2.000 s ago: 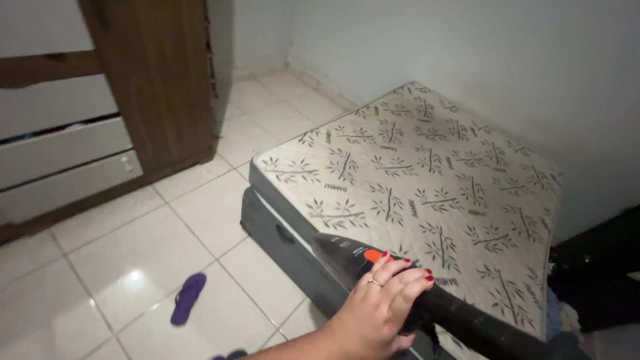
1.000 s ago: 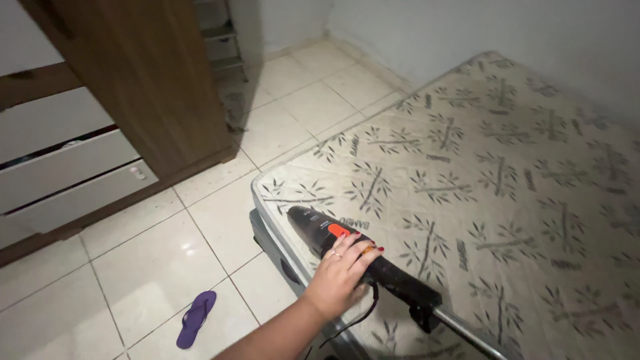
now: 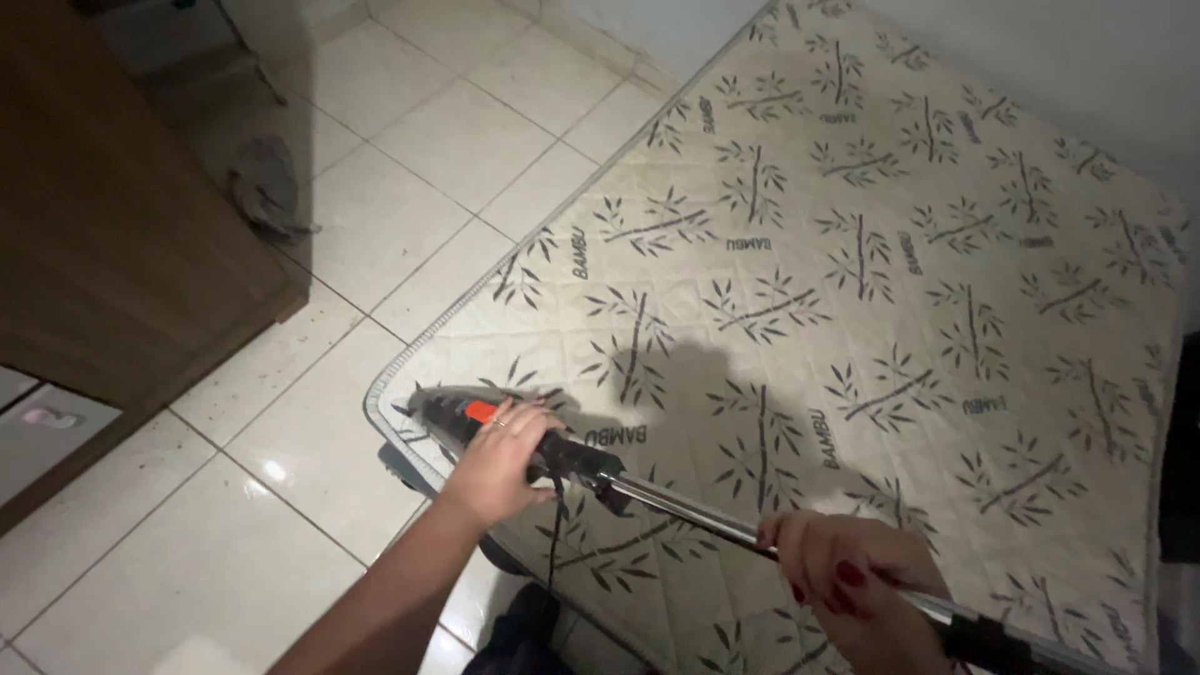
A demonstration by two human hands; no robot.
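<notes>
My left hand grips the dark body of a stick vacuum cleaner, just behind its orange part. My right hand is closed around its metal tube, at lower right. The vacuum's transparent dark nose points left, over the near left corner of the mattress; whether it touches the fabric I cannot tell. A black cord hangs down from the body beside my left hand. The mattress is light, with a printed bamboo pattern and a grey edge.
A brown wooden wardrobe with light drawers stands at left. A crumpled grey cloth lies by its base on the tiled floor, where dark specks show. White walls border the mattress. Dark clothing shows at the bottom.
My right hand has come into view on the metal tube. The vacuum's nose has shifted toward the mattress's left corner. The view has moved closer; the purple flip-flop is out of sight.
</notes>
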